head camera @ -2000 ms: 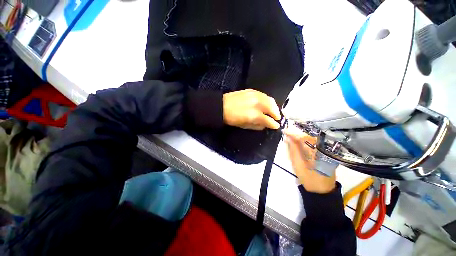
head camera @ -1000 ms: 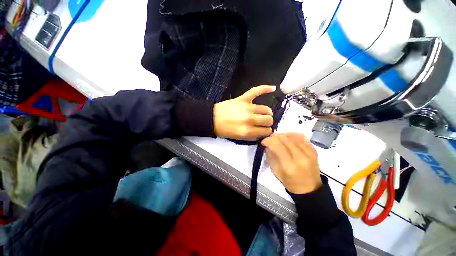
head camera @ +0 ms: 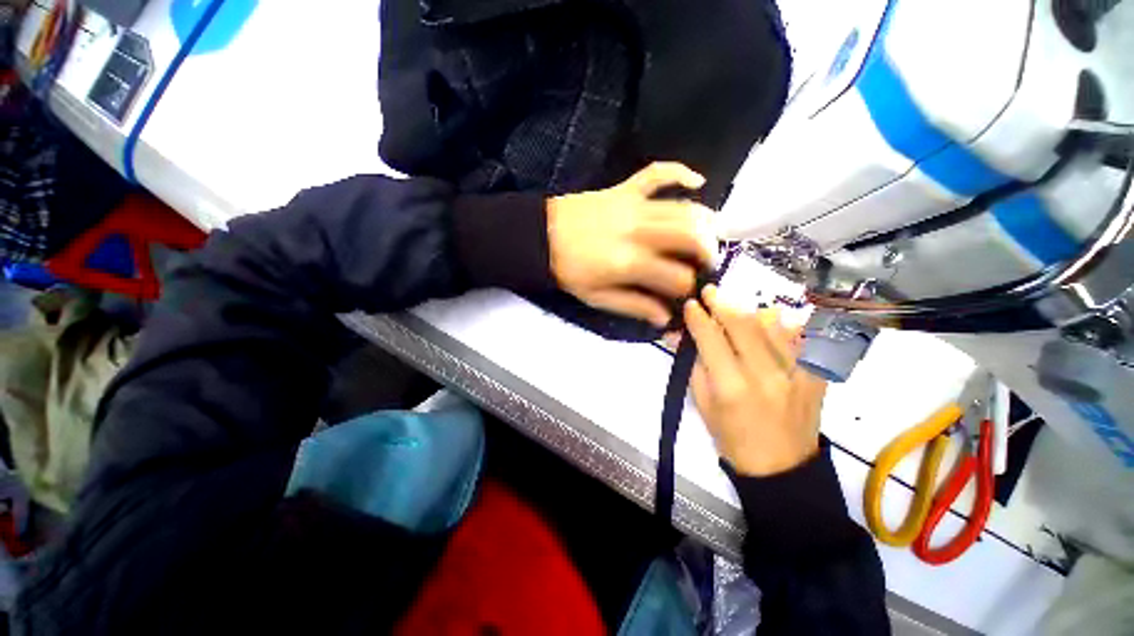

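My left hand point(head camera: 632, 244) presses on the dark cloth just left of the needle area point(head camera: 777, 258), its fingertips at the cloth edge. The checked fabric panel point(head camera: 535, 118) lies folded beyond it, joined to plain black fabric point(head camera: 703, 81). My right hand point(head camera: 752, 379) holds the narrow black tape point(head camera: 673, 429) with its fingertips beside the left hand's, at the cloth edge. The tape hangs down over the table's front edge. The exact contact of the fingertips with the cloth is partly hidden.
The white sewing machine point(head camera: 945, 149) with a blue stripe stands at right. Scissors point(head camera: 941, 478) with yellow and red handles lie right of my right hand. The table's edge carries a measuring scale point(head camera: 497, 416). A red stool point(head camera: 124, 249) and a blue strap point(head camera: 168, 87) are at left.
Since one second ago, my left hand has moved slightly up and right, its fingers now nearer the needle area. My right hand has shifted slightly right and up with the tape.
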